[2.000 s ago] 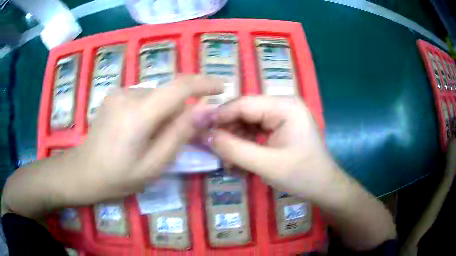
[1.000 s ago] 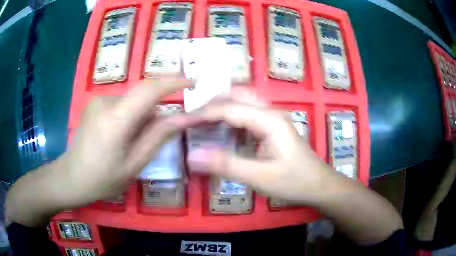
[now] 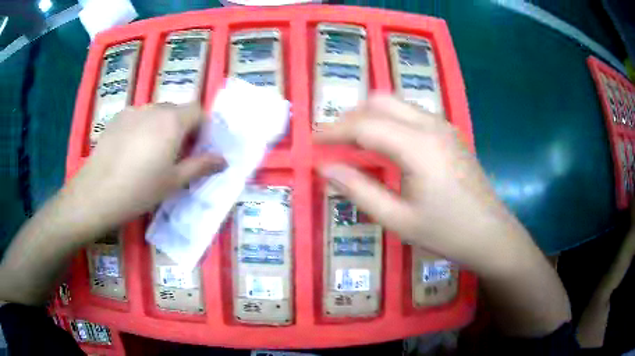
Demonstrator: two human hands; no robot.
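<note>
A red tray [image 3: 301, 167] holds two rows of gold phones with open backs, such as this phone [image 3: 263, 257] at the bottom centre. My left hand [image 3: 150, 163] grips a white label strip [image 3: 226, 160] by its left edge. The strip slants across the tray's middle and hides parts of phones in both rows. My right hand [image 3: 411, 174] is blurred over the right part of the tray, its thumb and fingers apart. No label shows between its fingers. It partly hides phones there.
A white piece of paper [image 3: 108, 15] lies beyond the tray's back left corner. The rim of a label roll [image 3: 271, 2] shows at the top edge. Another red tray [image 3: 613, 118] is at the far right, near another person's arm [image 3: 613, 285]. Part of another tray shows at the bottom left.
The tray has shifted in view. My hands were close together over its middle and are now apart. The strip has swung to a slant in my left hand; my right hand has moved right.
</note>
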